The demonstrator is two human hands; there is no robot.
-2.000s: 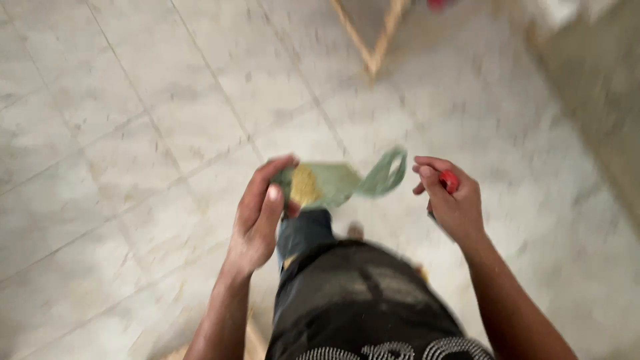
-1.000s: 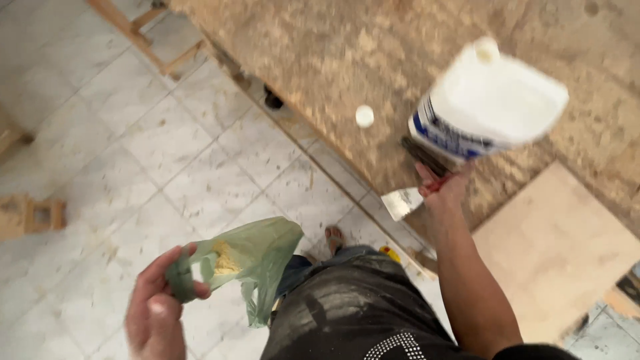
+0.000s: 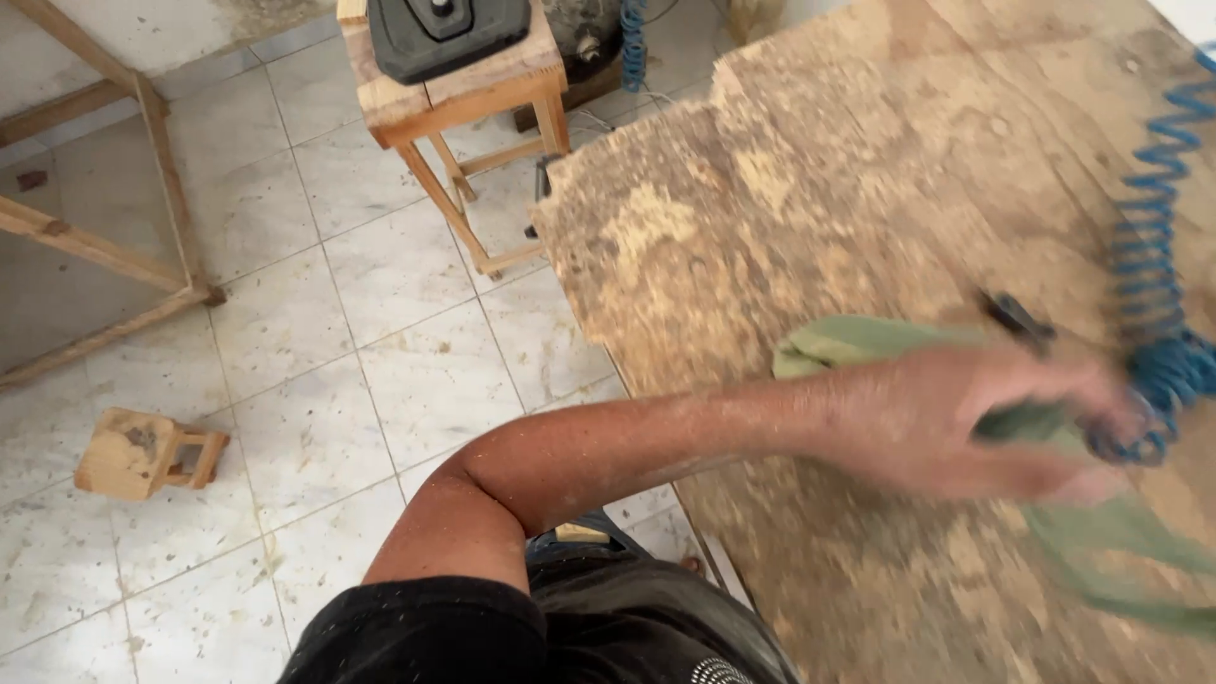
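Observation:
My left hand [image 3: 959,418] reaches across the worn plywood tabletop [image 3: 655,285], blurred, with its thumb and fingers apart. Beneath and around it lies a green plastic bag [image 3: 874,337], partly covered by the hand and forearm. The fingertips are close to the lower end of a blue coiled hose [image 3: 1149,247]; blur hides whether they touch it. A small dark object [image 3: 1016,318], too blurred to name, is just beyond the hand. My right hand is out of view.
A wooden stool [image 3: 465,104] beyond the table's left corner bears a black plastic object [image 3: 446,43]. Behind it stands a dark rounded tank [image 3: 584,38]. A small wooden stool [image 3: 128,454] and a wooden frame [image 3: 171,190] are on the tiled floor at left.
My left hand and the green bag, over the floor one second ago, are now over the tabletop. My right hand, the scraper-like tool and the white jug have left view. The view has shifted greatly.

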